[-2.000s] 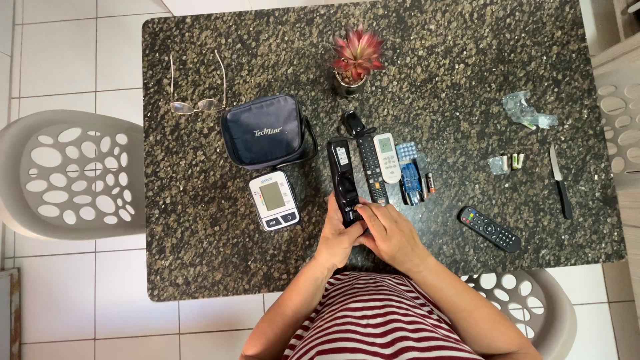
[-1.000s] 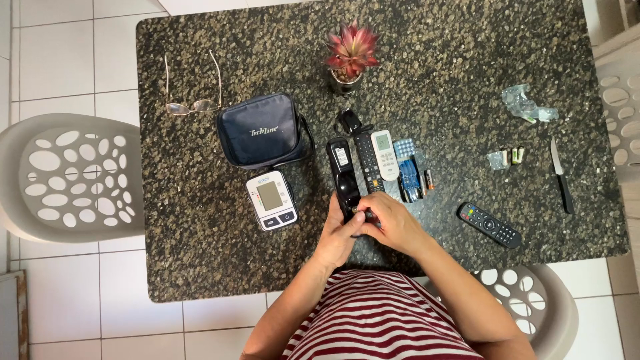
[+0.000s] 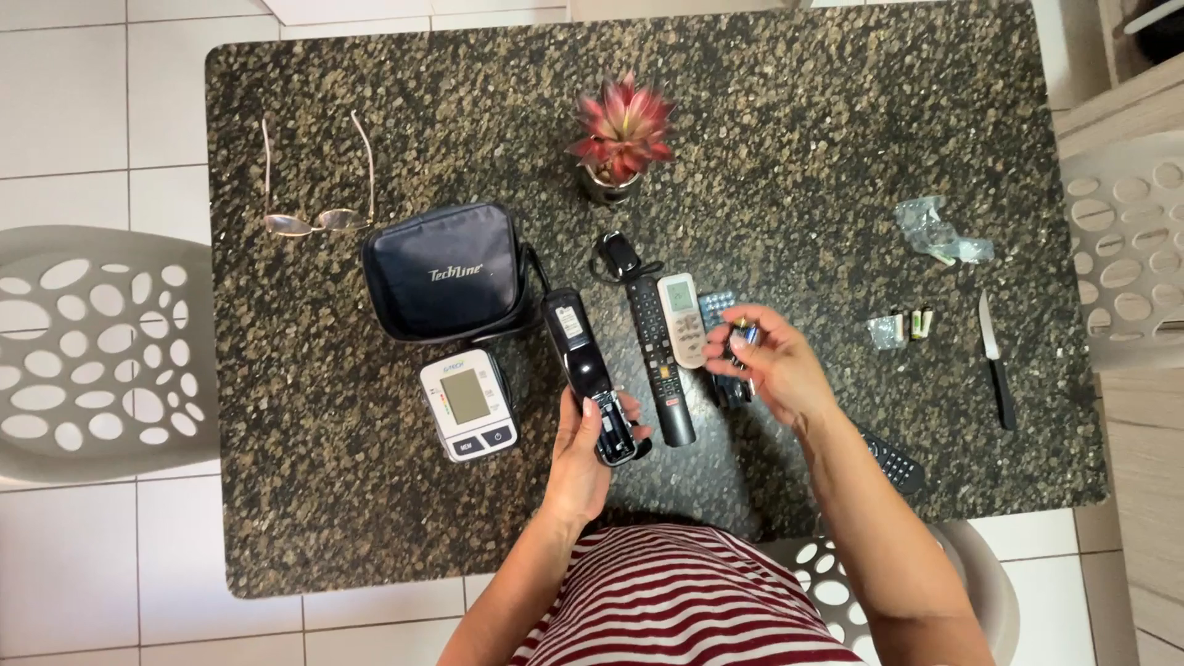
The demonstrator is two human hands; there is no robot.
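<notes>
My left hand holds a black handheld device, its underside up and its battery compartment uncovered at the near end. Whether any battery sits inside cannot be told. Raised over the table to the right, my right hand has small dark batteries between its fingers. Below it lies a blue and dark pack, partly hidden by the hand. Between my hands lie a long black remote control and a white air-conditioner remote. A small glossy black object with a strap touches the black remote's far end.
Left are a blood pressure monitor, a navy zip case and eyeglasses. A potted red succulent stands at the back. Rightward lie a knife, clear plastic packaging, small batteries and another black remote.
My right hand has left the black device and moved right, now with batteries in its fingers. My left hand still holds the device.
</notes>
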